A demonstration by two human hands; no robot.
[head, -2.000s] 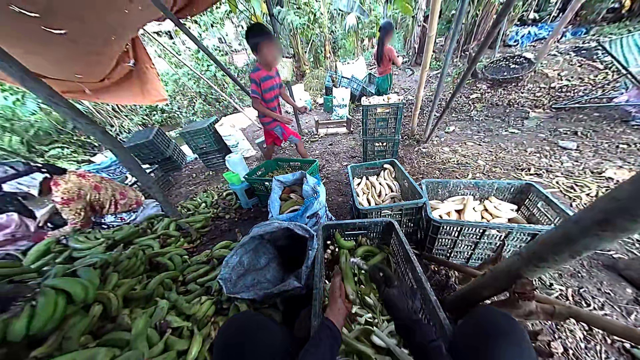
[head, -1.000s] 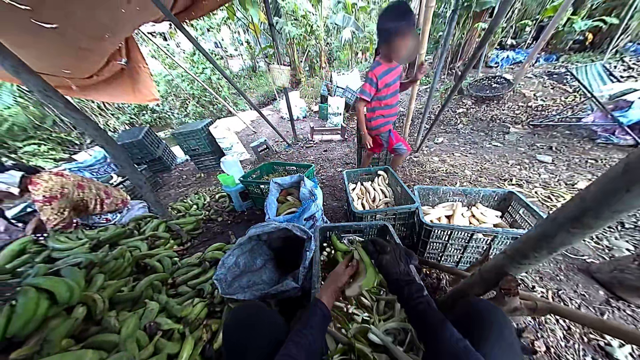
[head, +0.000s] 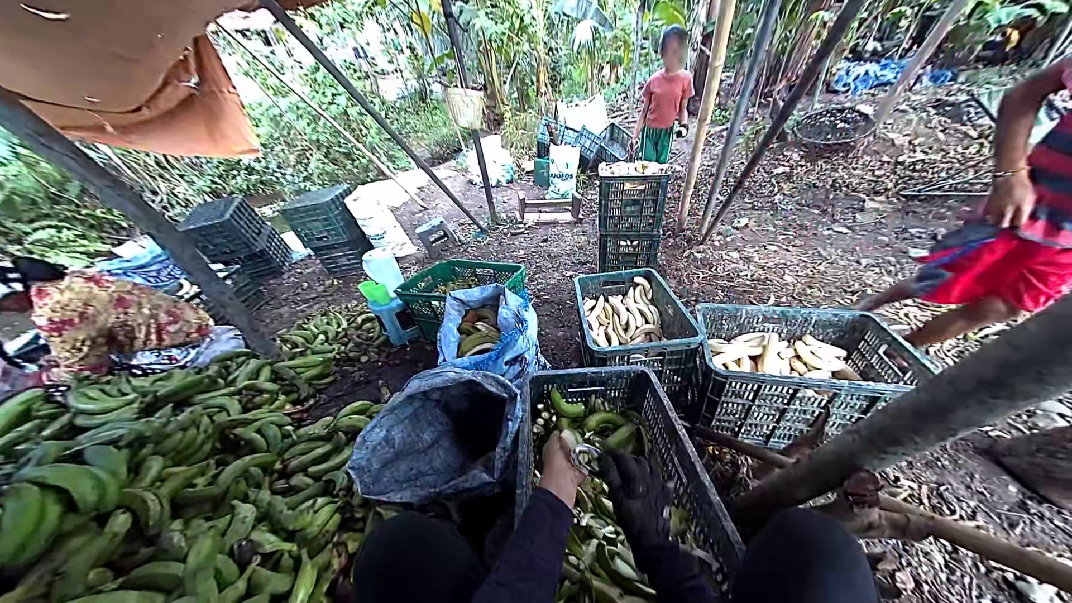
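Note:
Between my knees stands a dark plastic crate (head: 682,469) with green bananas (head: 605,421) and strips of banana peel (head: 607,553) inside. My bare left hand (head: 561,466) is over the crate, its fingers closed around a banana whose tip shows above them. In a dark glove, my right hand (head: 632,494) is close beside it; a small metallic-looking item (head: 585,456) shows between the two hands, too blurred to name. Whether the right hand grips it cannot be told. Peeled bananas lie in two crates beyond, one straight ahead (head: 593,343) and one to the right (head: 816,387).
Unpeeled green bananas (head: 167,469) are heaped at left. An open blue-grey sack (head: 402,452) touches the crate. A wooden pole (head: 921,419) slants across the right. One person (head: 667,100) stands behind stacked crates (head: 632,205); another (head: 1038,193) is at the right edge.
The person in the striped shirt has moved to the right edge. My hands held a partly opened green banana up over the crate a second ago; now they are lower and closer together.

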